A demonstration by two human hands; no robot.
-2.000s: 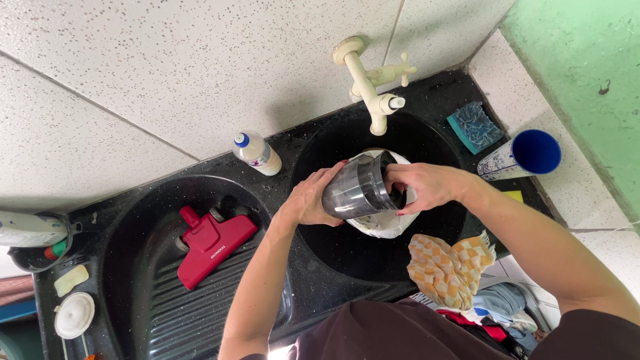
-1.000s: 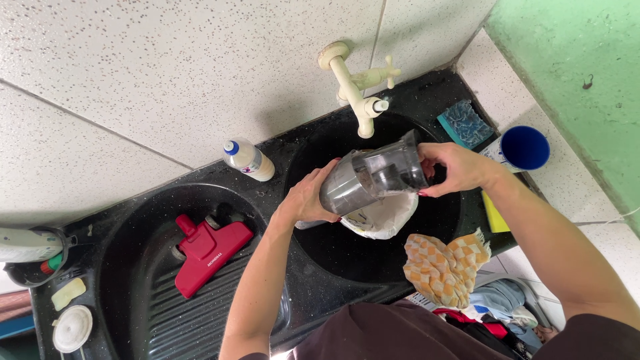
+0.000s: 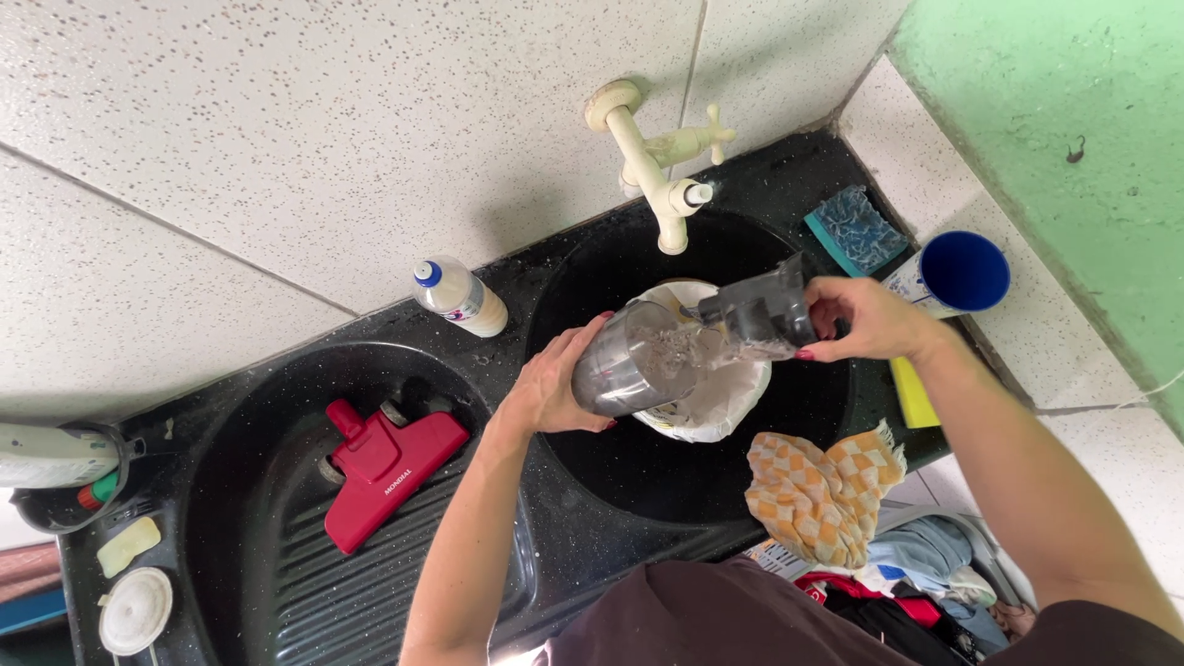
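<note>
My left hand (image 3: pixel 558 381) grips a clear, smoky plastic vacuum dust container (image 3: pixel 629 363), tilted with its open end to the right and grey dust inside. My right hand (image 3: pixel 860 319) holds a dark translucent inner part (image 3: pixel 758 313) of the container just right of that opening, with dust clinging between the two. Below them, in the round black basin, is a white bin lined with a plastic bag (image 3: pixel 717 407). In the left basin lies a red vacuum floor head (image 3: pixel 393 472).
A cream faucet (image 3: pixel 657 176) overhangs the round basin. A capped bottle (image 3: pixel 461 298) stands between the basins. At the right are a blue scrubbing sponge (image 3: pixel 856 231), a blue-lined cup (image 3: pixel 962 271) and a yellow item (image 3: pixel 914 393). A checked cloth (image 3: pixel 814 495) lies on the front edge, above a laundry basket (image 3: pixel 994 555).
My right hand has drawn the dark inner part out of the container towards the right. Dust now shows at the container's opening. My left hand keeps its hold.
</note>
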